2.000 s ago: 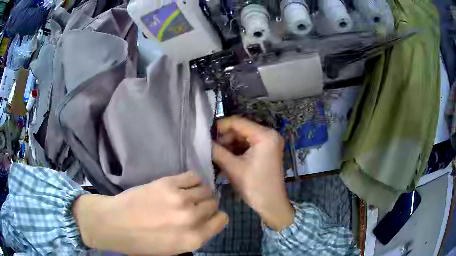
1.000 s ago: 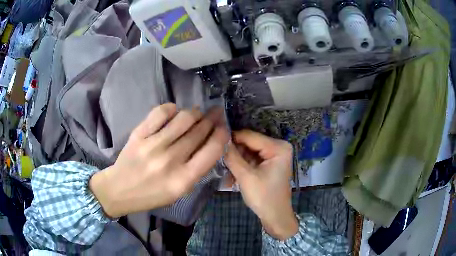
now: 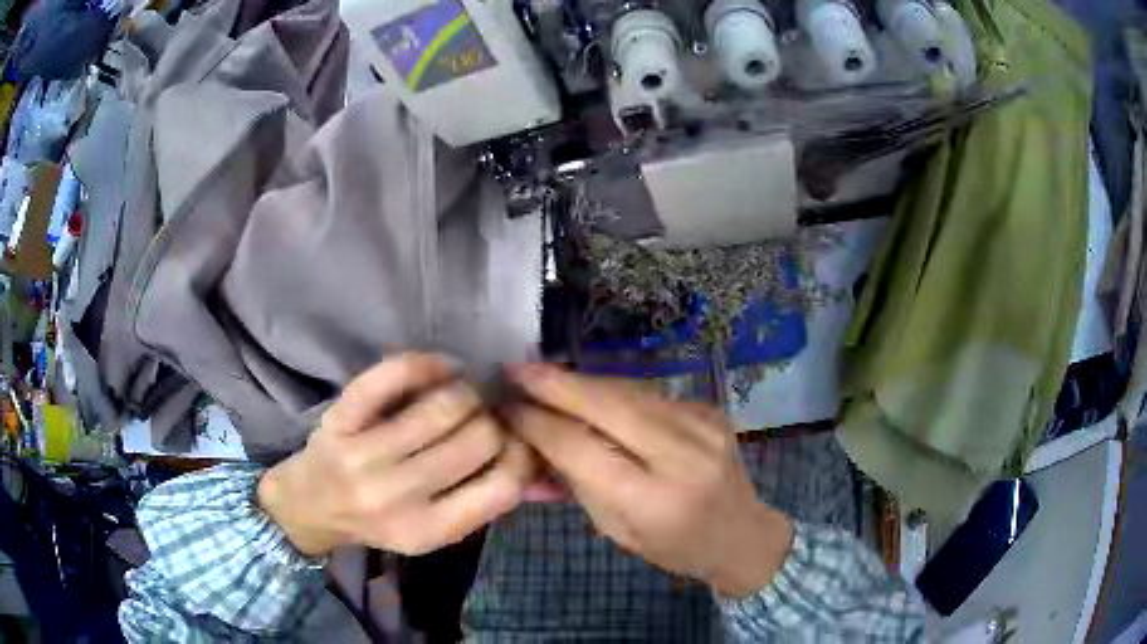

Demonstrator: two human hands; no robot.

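The grey-taupe garment piece (image 3: 340,239) lies at the left of the overlock machine (image 3: 465,76), with its pale edge (image 3: 513,283) running from the needle area down to my hands. My left hand (image 3: 403,453) pinches the cloth's lower end near its edge. My right hand (image 3: 635,472) pinches the same edge just to the right, and the fingertips of both hands nearly meet. The fingertips are partly hidden in the cloth folds. The needle area (image 3: 522,170) is dark and its details cannot be made out.
Trimmings (image 3: 686,283) lie over a blue tray (image 3: 767,330) below the machine front. Olive green pieces (image 3: 975,277) hang at the right. A dark phone-like rectangle (image 3: 979,547) is at the lower right. Grey cloth is heaped at the left.
My left hand has moved down from near the needle area. My right hand has moved down and slightly left along the edge. More of the pale edge now shows flat beside the machine.
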